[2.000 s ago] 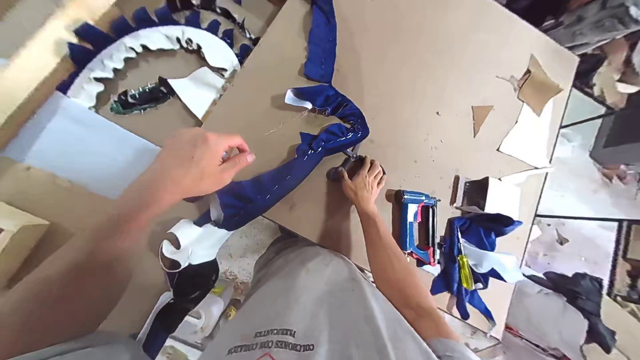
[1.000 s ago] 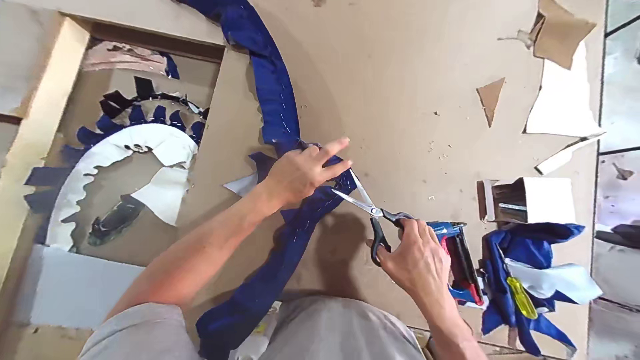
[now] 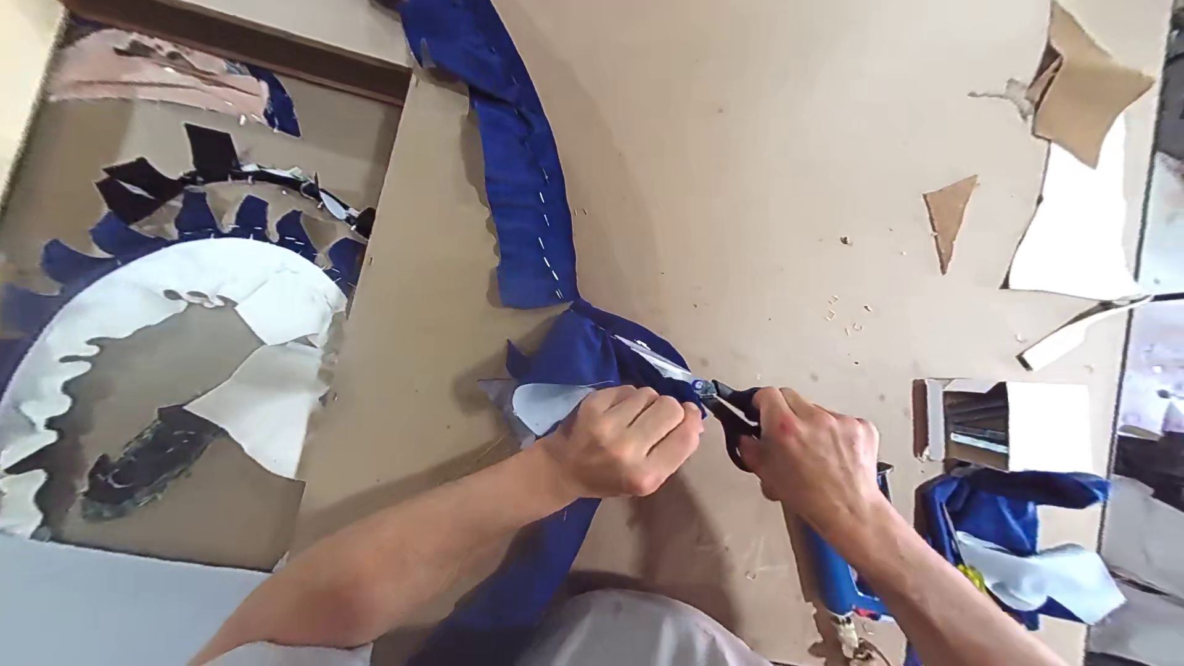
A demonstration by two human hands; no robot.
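Observation:
A long strip of blue fabric (image 3: pixel 527 203) with a line of staples lies down the board, folded over near its middle. My left hand (image 3: pixel 634 439) is closed on the blue fabric at this fold, beside a pale blue-white scrap (image 3: pixel 546 405). Black-handled scissors (image 3: pixel 717 398) are in my right hand (image 3: pixel 814 453), their blades pointing up and left over the folded cloth. The blades look nearly together; whether fabric lies between them is hard to tell. The lower part of the strip passes beneath my left forearm.
Right of my right wrist lies a blue staple gun (image 3: pixel 828 569), partly hidden. Beyond it are an open small box (image 3: pixel 1045 425) of staple strips and a blue fabric bundle (image 3: pixel 999 513). Brown and white scraps (image 3: pixel 1078 213) lie upper right. A notched white-and-blue curved piece (image 3: pixel 185 264) is at left.
Two seconds ago my right hand was at a dark object by the strip; one second ago it held the scissors spread wider. My left hand has closed on the fabric, lower than before.

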